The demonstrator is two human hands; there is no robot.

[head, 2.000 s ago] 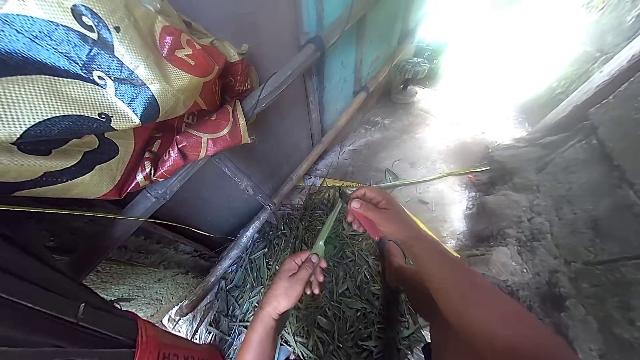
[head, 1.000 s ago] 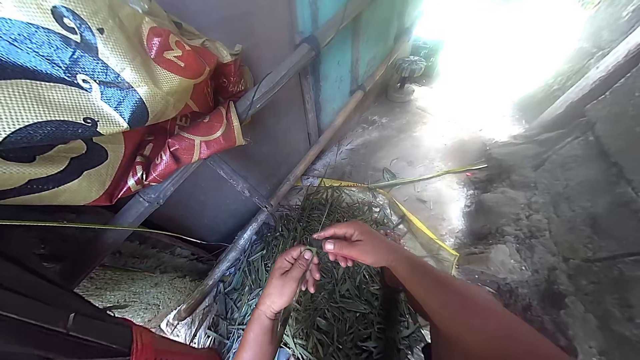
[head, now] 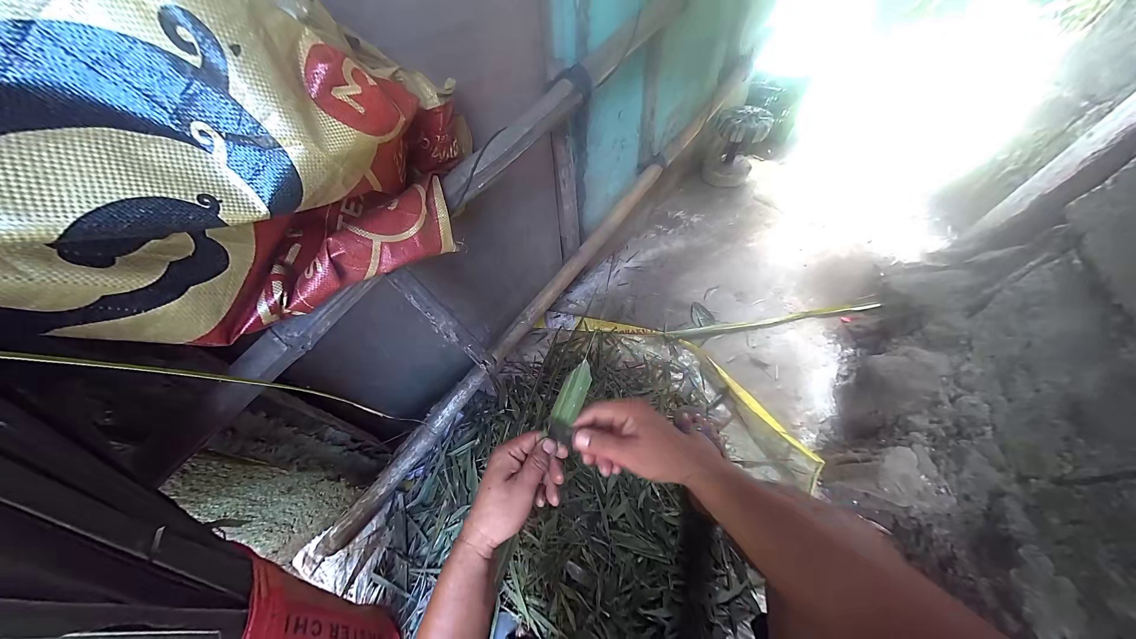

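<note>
A green leaf strip (head: 572, 392) stands up from between my two hands, its cut-looking tip pointing away from me. My left hand (head: 524, 475) pinches its lower end between thumb and fingers. My right hand (head: 626, 439) touches the left fingertips, its fingers curled at the strip's base; whether it grips the strip is hard to tell. Below both hands lies a heap of cut green leaf pieces (head: 612, 541). A long pale-green leaf strip (head: 781, 319) lies across the floor beyond the heap.
A printed woven sack (head: 151, 169) rests at upper left on bamboo poles (head: 603, 213) along the wall. A yellow-edged sheet (head: 763, 413) lies under the heap's right side. A rough stone wall (head: 1029, 373) runs along the right. A red printed bag edge (head: 311, 603) is at lower left.
Two seconds ago a green strip was held between my hands, with a red-handled tool in my right hand. That tool no longer shows. My hands have come together around a green strip.
</note>
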